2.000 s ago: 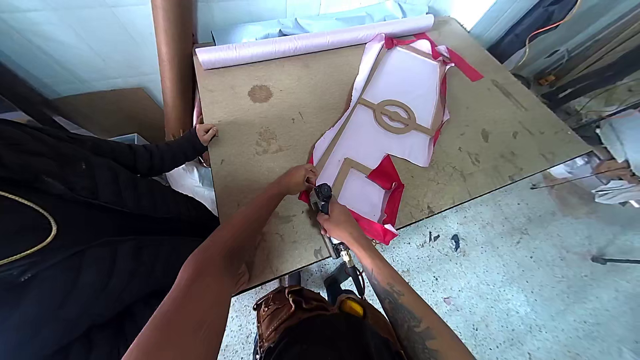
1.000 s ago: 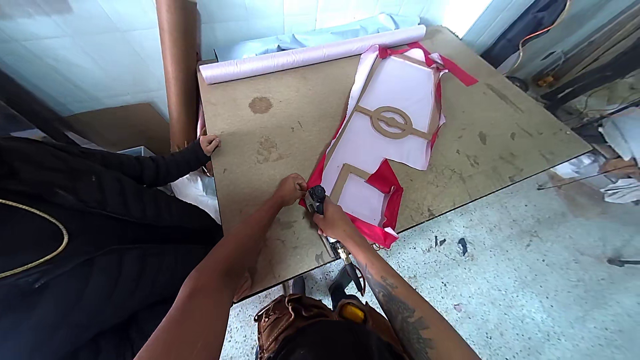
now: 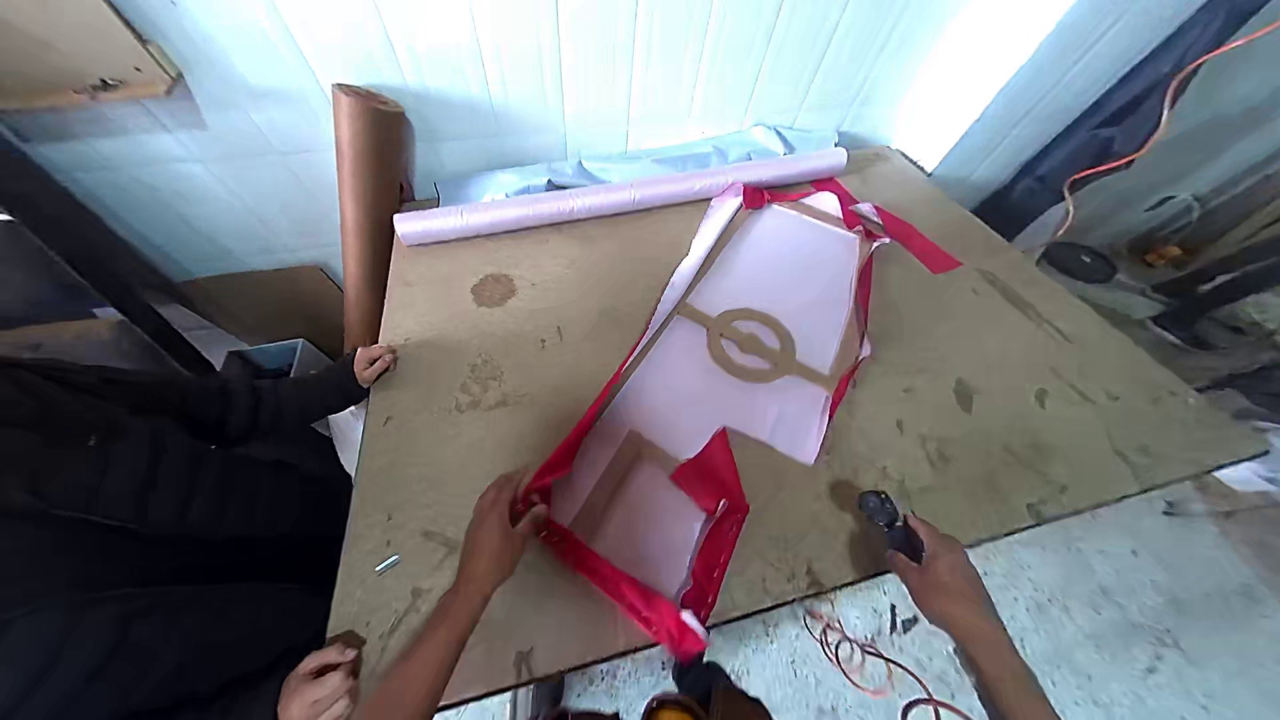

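Observation:
A flat panel of pale pink sheet over a brown board frame (image 3: 752, 345) lies on the wooden table, with red fabric (image 3: 715, 475) folded around its edges. At its lower left corner, my left hand (image 3: 500, 530) pinches the red fabric. The near end of that fabric reaches the table's front edge. To the right, apart from the panel, my right hand (image 3: 940, 575) grips a dark handheld tool (image 3: 890, 525), which looks like a pneumatic stapler, over the front edge. Its nose is hard to make out.
A person in a dark jacket (image 3: 180, 530) stands at the left, hands at the table edge (image 3: 385, 400). A pink roll (image 3: 620, 198) lies along the back, with a brown roll (image 3: 370, 220) upright beside the table. A small metallic piece (image 3: 387, 564) lies near the left. An orange hose (image 3: 860, 650) coils on the floor.
My right hand has moved right with the tool, away from the panel's corner. The panel's lower end now lies nearer the front edge. The person's second hand now shows at the lower left.

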